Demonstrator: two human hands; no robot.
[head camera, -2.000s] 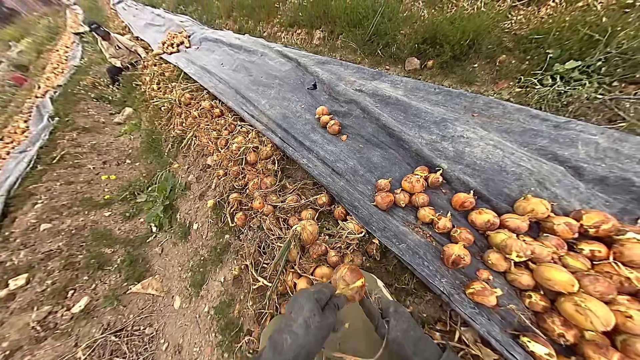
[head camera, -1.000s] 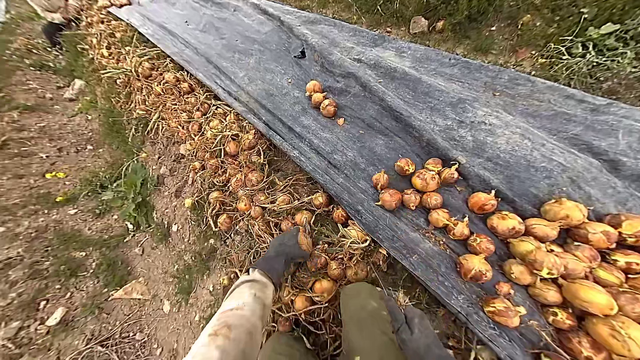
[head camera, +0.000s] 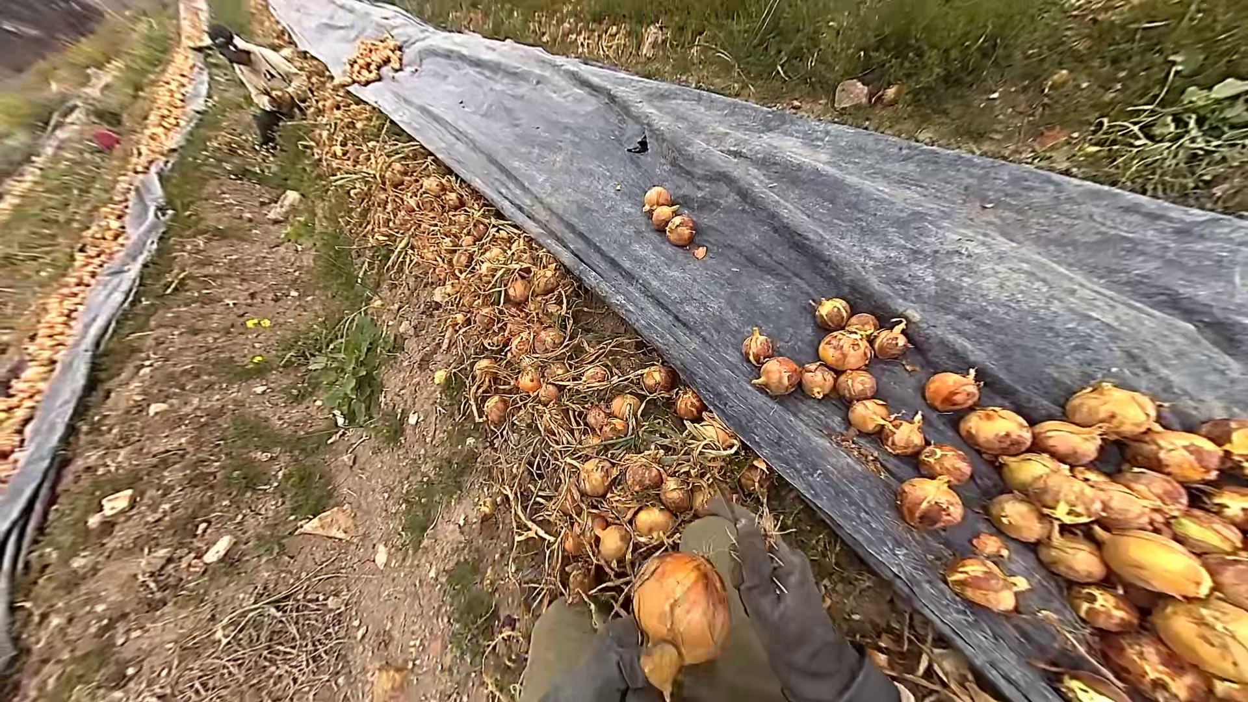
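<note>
My left hand (head camera: 606, 668), in a dark grey glove at the bottom edge, holds a large orange-brown onion (head camera: 682, 606) whose neck points down. Close to its right is my right hand (head camera: 780, 585), also gloved, with dry root or stem bits at its fingers; whether it grips anything more is unclear. Both are above my knees. Just beyond them lies a row of onions with dry tops (head camera: 595, 424) on the soil. To the right, trimmed onions (head camera: 1150, 561) are spread on a dark fabric sheet (head camera: 780, 283), with a small group (head camera: 670, 214) farther up it.
Another person (head camera: 258, 78) bends over the row at the far upper left. A second strip of onions (head camera: 102, 234) runs beside grey fabric (head camera: 117, 292) on the left. Between the strips are bare soil, stones (head camera: 219, 549) and a green weed (head camera: 353, 369). Grass borders the sheet beyond.
My left hand has moved from the onion row back towards my knees and now holds a large onion. My right hand has risen from beside my knee. The view has tilted up.
</note>
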